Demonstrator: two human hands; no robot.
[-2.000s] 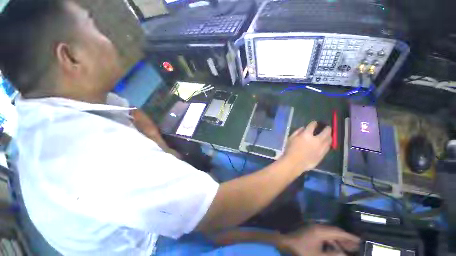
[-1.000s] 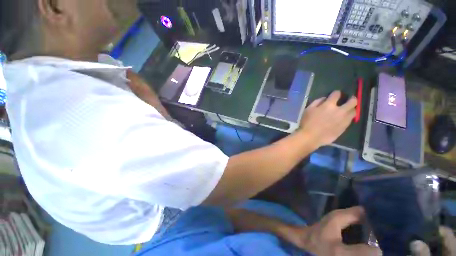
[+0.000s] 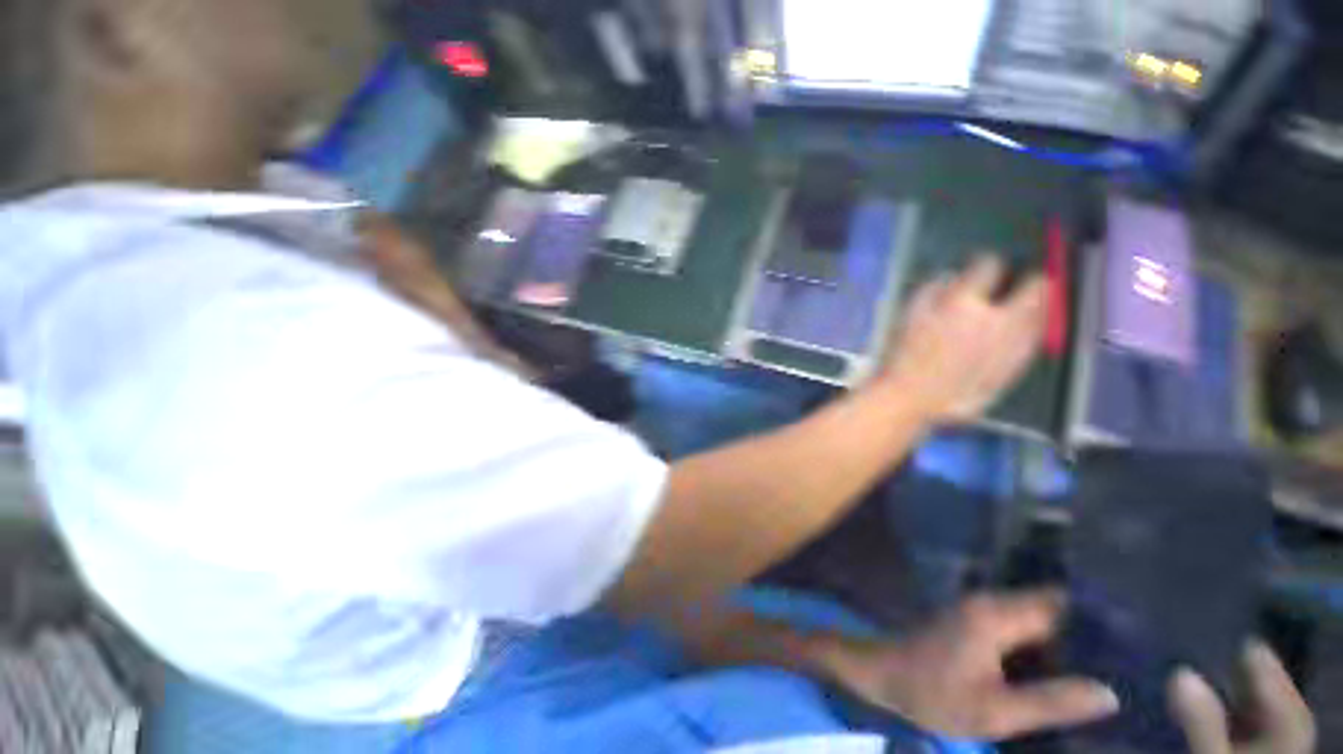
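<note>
A dark, flat rectangular item [image 3: 1164,567], blurred, is held up in front of me at the lower right. My left hand [image 3: 980,670] grips its lower left edge, with fingers apart and one fingertip on its face. My right hand [image 3: 1249,714] is cut off by the bottom edge; its fingertips hold the item's lower right part. What lies behind the item is hidden.
A person in a white shirt [image 3: 309,486] sits at left, a hand [image 3: 965,339] on the green mat [image 3: 692,309]. Phones lie on the mat and on two plates; a pinkish phone [image 3: 1149,280] is on the right plate. A red stick [image 3: 1055,287] lies beside it.
Both my hands have come to hold the dark item, which now stands more upright, its shiny glints gone. The white phone screen at left has turned purple. The camera view has shifted.
</note>
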